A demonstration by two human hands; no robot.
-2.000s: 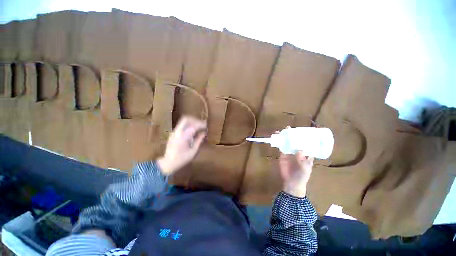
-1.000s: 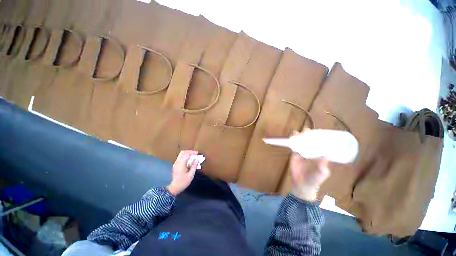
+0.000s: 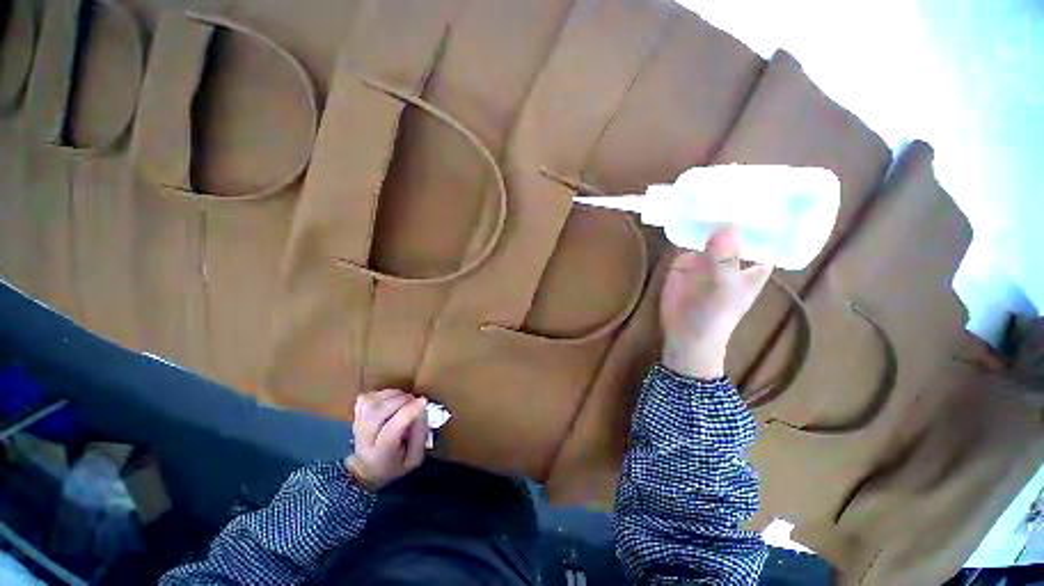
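Note:
My right hand (image 3: 712, 300) holds a white squeeze bottle (image 3: 750, 212) on its side. Its long thin nozzle points left, with the tip at the upper part of a D-shaped bag handle (image 3: 637, 286). Whether the tip touches cannot be told. My left hand (image 3: 390, 437) pinches a small crumpled white scrap (image 3: 435, 419) near the front edge of the bags. Overlapping brown tote bags (image 3: 481, 389) lie in a row with curved handles on them.
The grey-blue table edge (image 3: 229, 395) runs along the front, and white table top (image 3: 916, 69) shows at the back right. A small white piece (image 3: 783, 535) shows at the near edge. Boxes and plastic bags (image 3: 103, 504) are below at left. A dark coiled item is at the right.
The view has moved closer to the bags. The bottle has moved from above the bags' middle to the upper end of a handle. My left hand stays near the front edge with the scrap.

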